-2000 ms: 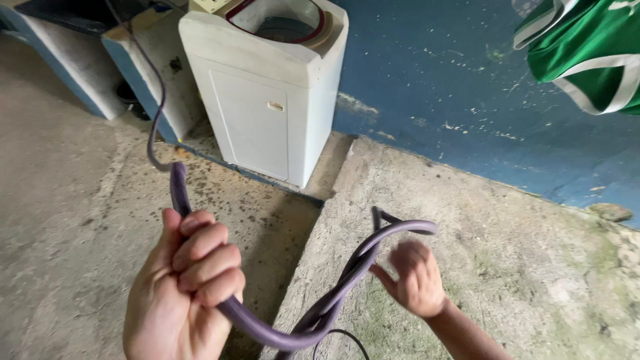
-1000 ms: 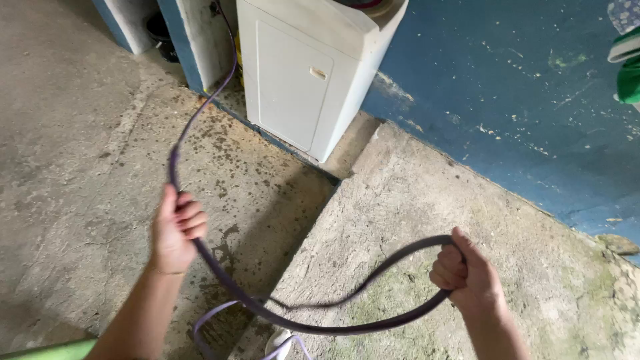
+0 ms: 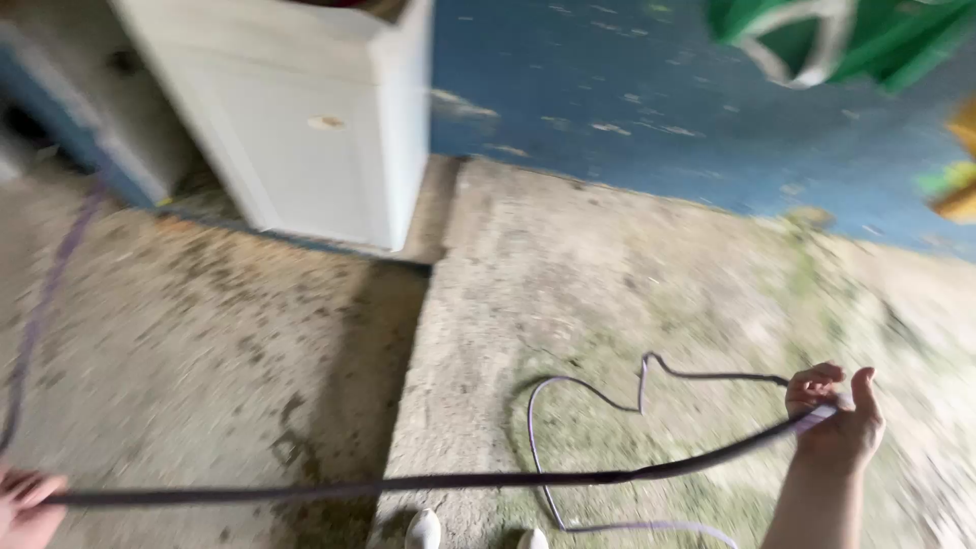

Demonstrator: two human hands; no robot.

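A dark purple hose or cable [image 3: 503,479] runs nearly straight across the lower view between my hands. At the lower left edge my left hand [image 3: 29,499], partly cut off by the frame, is closed around it. On the right, my right hand [image 3: 835,404] has its palm up and fingers partly raised, with the bend of the hose lying across the palm. From there a thinner dark and purple length [image 3: 534,427] trails in loose curves over the mossy concrete. Another purple length [image 3: 46,305], blurred, runs up the left side.
A white washing machine [image 3: 305,137] stands by the blue wall [image 3: 579,99]. Green-and-white cloth [image 3: 808,38] hangs at the upper right, beside something yellow [image 3: 961,168]. A raised concrete slab [image 3: 457,343] has an edge left of centre. Two white shoe tips [image 3: 423,529] show at the bottom.
My hands have moved far apart, and the sagging hose between them is now nearly straight. My right hand, closed on it a second ago, has loosened its fingers.
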